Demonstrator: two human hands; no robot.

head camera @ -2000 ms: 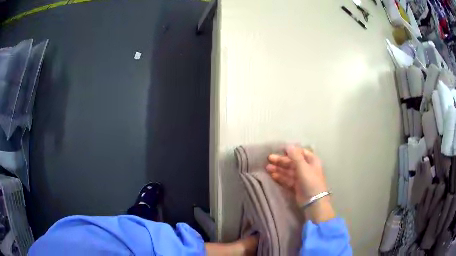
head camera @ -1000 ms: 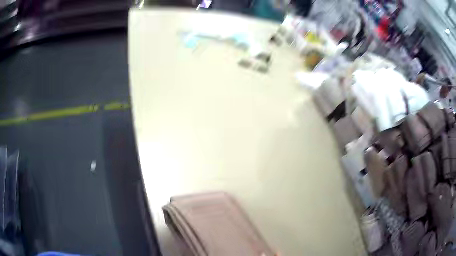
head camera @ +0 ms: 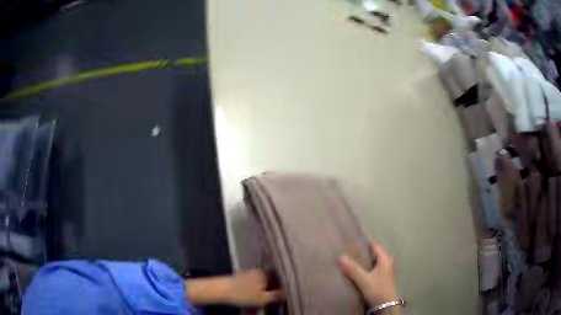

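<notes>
A taupe curtain panel (head camera: 314, 227), folded in several layers, lies lengthwise on the cream table (head camera: 307, 92) near its left edge. Its lower end runs out of the picture. My left hand (head camera: 255, 288) is at the panel's left side, with its fingertips hidden at the folds; it is blurred. My right hand (head camera: 375, 275), with a bracelet at the wrist, rests at the panel's right edge with thumb and fingers apart. Its thumb touches the cloth.
Stacked taupe and brown bundles (head camera: 535, 203) with black bands line the table's right side, with white cloth pieces (head camera: 517, 86) among them. Small dark clips (head camera: 369, 23) lie at the far end. Grey floor with a yellow line (head camera: 117, 72) is at the left.
The view swung up to the table's far end and partly back. Both hands show again, at the panel's sides. My right hand, earlier over the cloth, is now at its right edge.
</notes>
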